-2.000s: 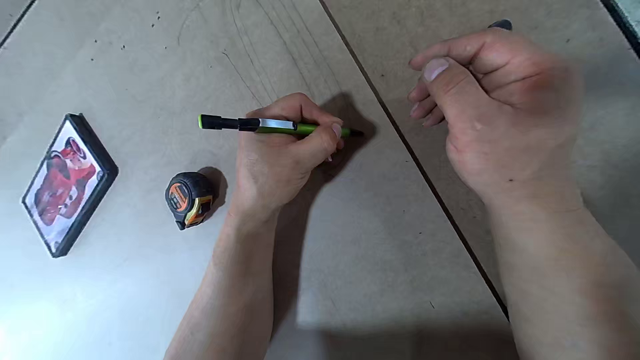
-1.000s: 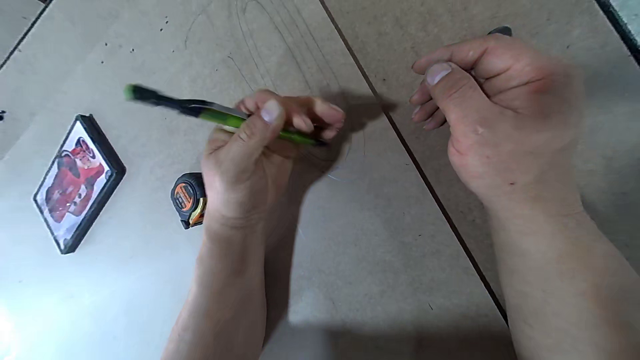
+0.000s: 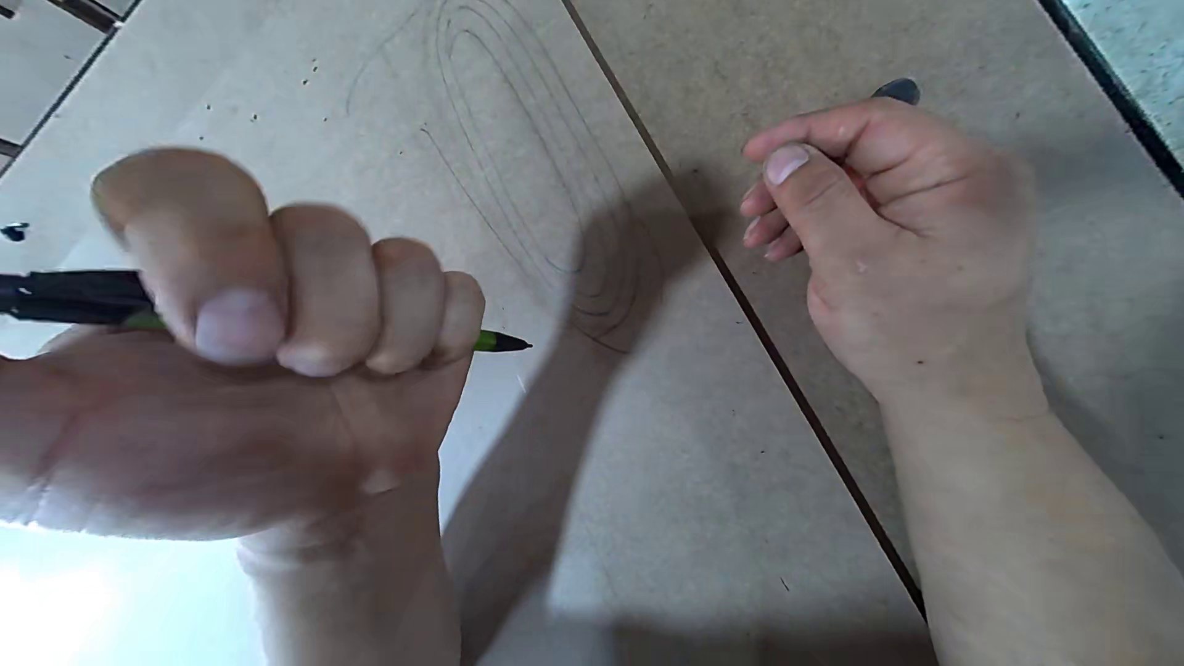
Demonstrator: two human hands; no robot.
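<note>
My left hand point(image 3: 277, 370) is raised close to the camera, its fingers curled around a green and black mechanical pencil point(image 3: 504, 341). The pencil's dark tip sticks out past the little finger, pointing right, and its black end shows at the left edge. Beyond the hand, several long looping pencil lines point(image 3: 555, 157) mark the pale board point(image 3: 684, 462). My right hand point(image 3: 888, 213) rests at the right with bent fingers and the thumb near the index finger; no object shows between them. A small dark rounded object point(image 3: 897, 91) peeks out behind that hand.
A dark narrow gap point(image 3: 786, 379) runs diagonally between two board pieces. Small dark specks lie at the upper left, with a small black piece point(image 3: 15, 231) at the left edge. A dark edge point(image 3: 1119, 102) crosses the upper right corner.
My left hand has come up off the board toward the camera, and its grip on the pencil has changed to a fist. The tape measure and the framed red picture no longer show.
</note>
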